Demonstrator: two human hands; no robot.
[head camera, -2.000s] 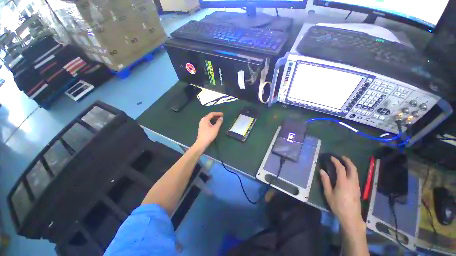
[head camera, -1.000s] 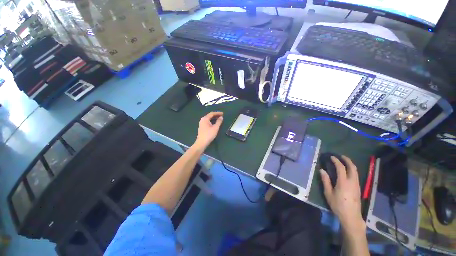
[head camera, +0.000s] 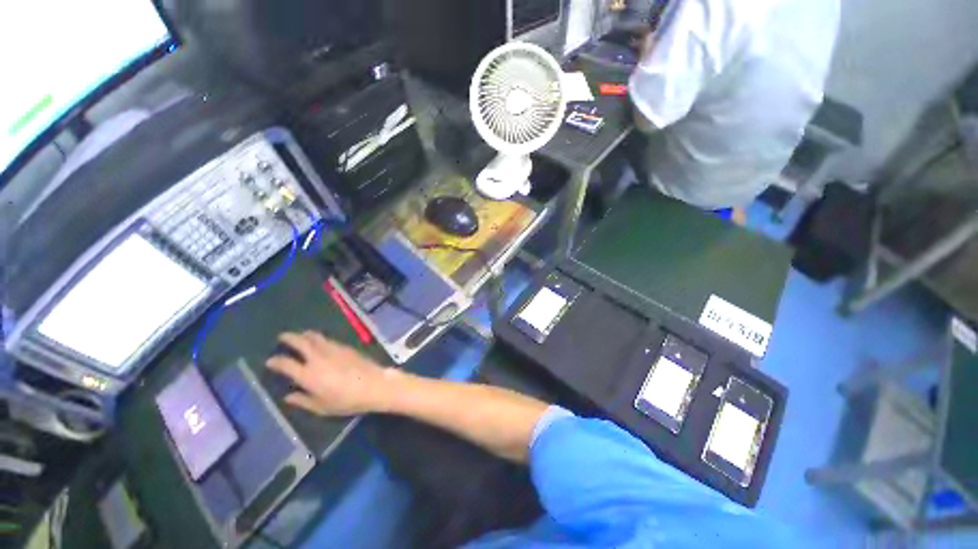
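My right hand (head camera: 330, 375) is palm down, its fingers a little spread, between the left coupling plate (head camera: 255, 448) and the red marker pen (head camera: 350, 312). Whether the mouse is under it cannot be told. A purplish smartphone (head camera: 197, 423) with a lit logo lies on the left plate's far-left side. A dark phone (head camera: 365, 270) lies on the right coupling plate (head camera: 420, 335), with a thin black cable. My left hand is out of the picture.
A black foam tray (head camera: 601, 341) at my right holds several phone units. The radio tester (head camera: 198, 231), with blue cable (head camera: 252, 287), stands at the left. A black mouse (head camera: 452, 216) lies on a yellow-brown mat; a white fan (head camera: 517, 102) stands behind. Another person (head camera: 729, 97) is at the back right.
The view has swung to the right, bringing in the foam tray, fan and other person. My left hand has left the picture. The phones stay on their plates.
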